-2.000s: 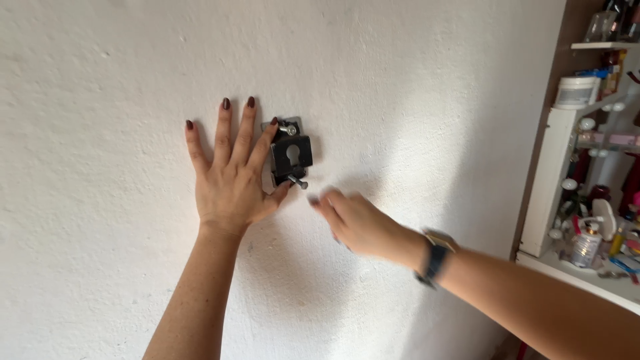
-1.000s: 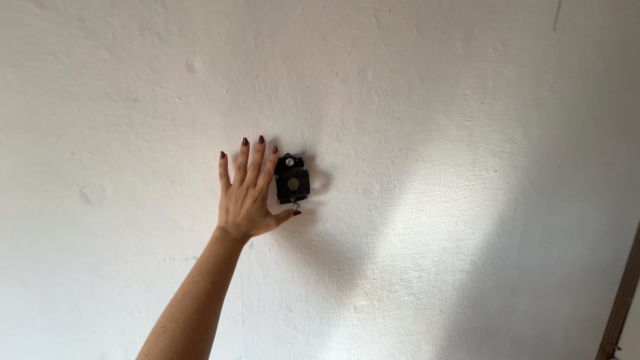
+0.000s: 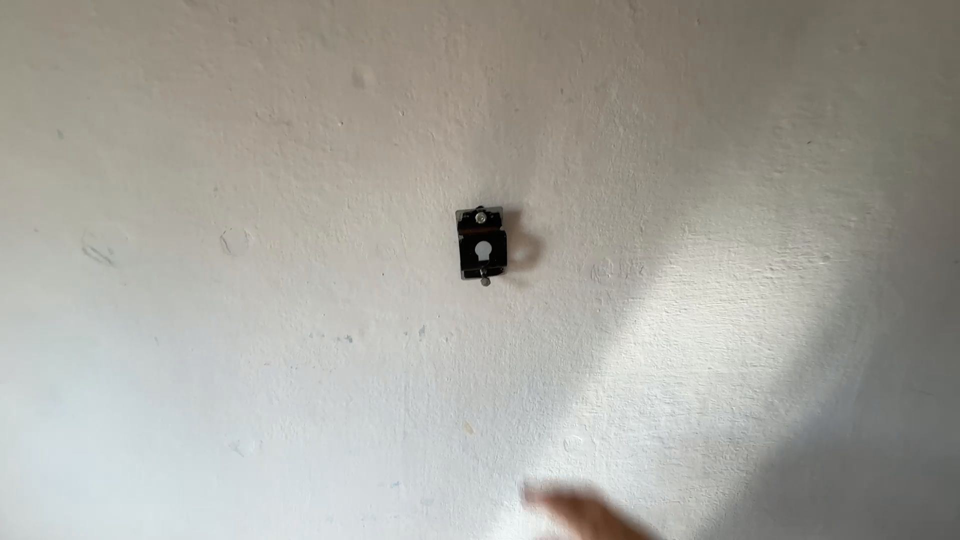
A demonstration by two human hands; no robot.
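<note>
A small black metal mounting bracket is on the white wall, with a keyhole-shaped opening in its middle. One screw shows at its top and another screw sticks out at its bottom edge. Below and to the right of the bracket, a blurred hand, which looks like my right hand, enters at the bottom edge, apart from the bracket. Its fingers are too blurred and cut off to tell their state. My left hand is out of view.
The rough plastered wall fills the view. It has faint round marks, small stains and a diagonal band of light at the right. The bracket casts a shadow to its right.
My left hand, which was against the bracket in both earlier frames, has left the view. The right hand, at the bracket's lower screw two seconds ago and absent one second ago, shows at the bottom edge.
</note>
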